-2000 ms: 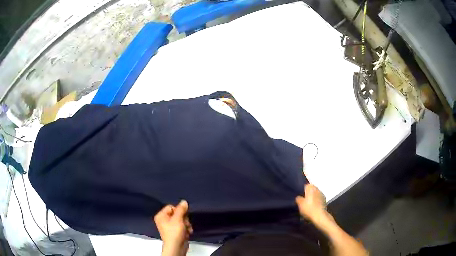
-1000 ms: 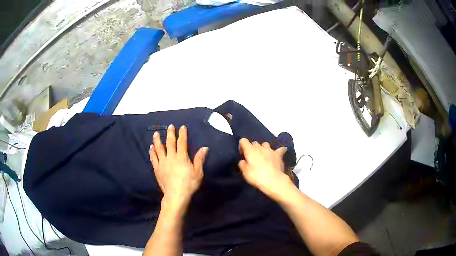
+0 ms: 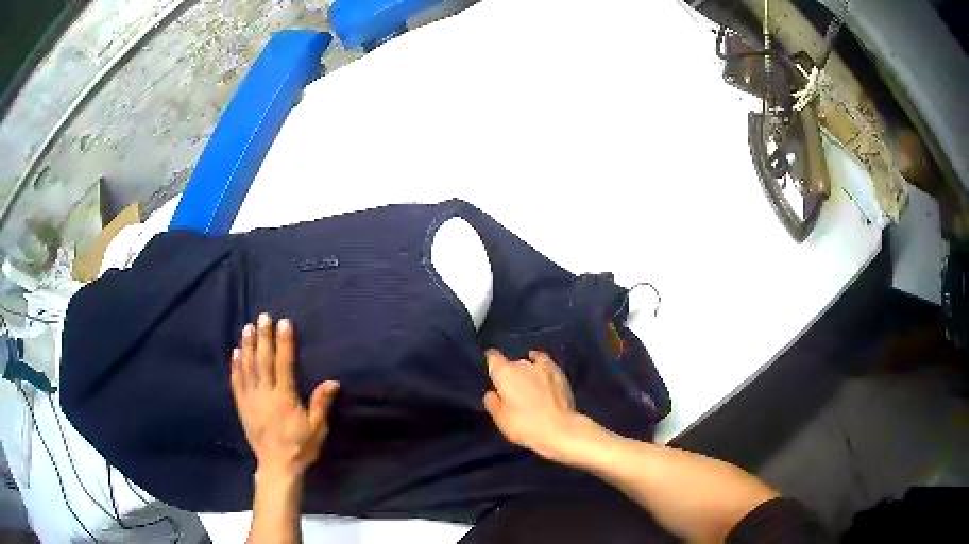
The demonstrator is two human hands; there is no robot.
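The dark navy garment point(image 3: 361, 319) lies spread on the white-topped table, its armhole showing the white surface and a small slit mark left of it. A thin hanger hook point(image 3: 645, 298) sticks out at the neck end on the right. My left hand point(image 3: 278, 398) lies flat on the cloth at centre-left, fingers spread. My right hand point(image 3: 531, 404) is on the cloth below the armhole, fingers bent; it seems to pinch the cloth edge.
The steam iron point(image 3: 786, 175) rests at the table's right edge with its cable behind. Blue padded pieces point(image 3: 250, 133) line the far left edge of the white table point(image 3: 553, 117). Dark cables hang at the lower left.
My left hand has moved left and down across the cloth. My right hand has moved slightly down. The armhole is opened wider and the neck end is spread lower to the right.
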